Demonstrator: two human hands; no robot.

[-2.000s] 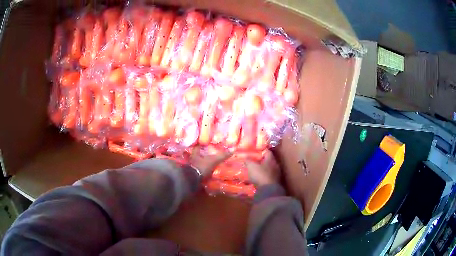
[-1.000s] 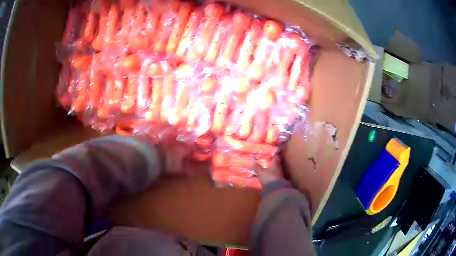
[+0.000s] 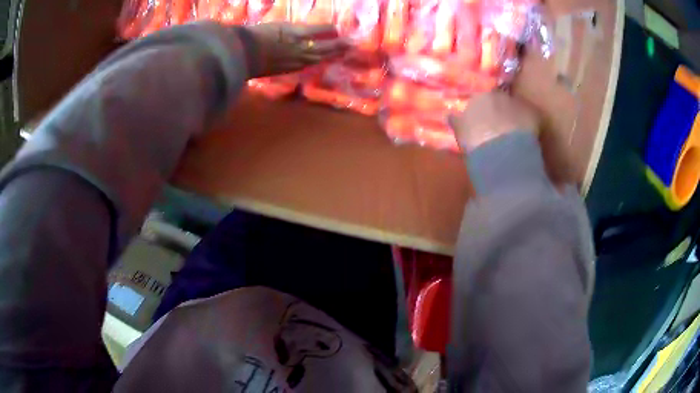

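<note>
Bagged orange-red plastic parts (image 3: 430, 100) lie packed in the open brown carton (image 3: 330, 165), with upright rows at the top of the view and a few parts lying flat along the near side. My left hand (image 3: 295, 47) rests flat on the bagged parts near the carton's near wall, its fingers pointing right. Whether it grips a part cannot be told. My right hand (image 3: 495, 119) is at the right end of the near parts, against them, beside the carton's right wall. Its fingertips are partly hidden and the picture is blurred there.
A yellow-orange and blue tape dispenser (image 3: 679, 146) lies on the dark green bench (image 3: 637, 284) right of the carton. A red stool (image 3: 434, 315) is below the carton's near edge. A box with printing (image 3: 142, 276) is at the lower left.
The view has tilted down, so the carton and parts sit higher. My left hand has moved from the near parts at centre to further left along them. My right hand stays at the right end.
</note>
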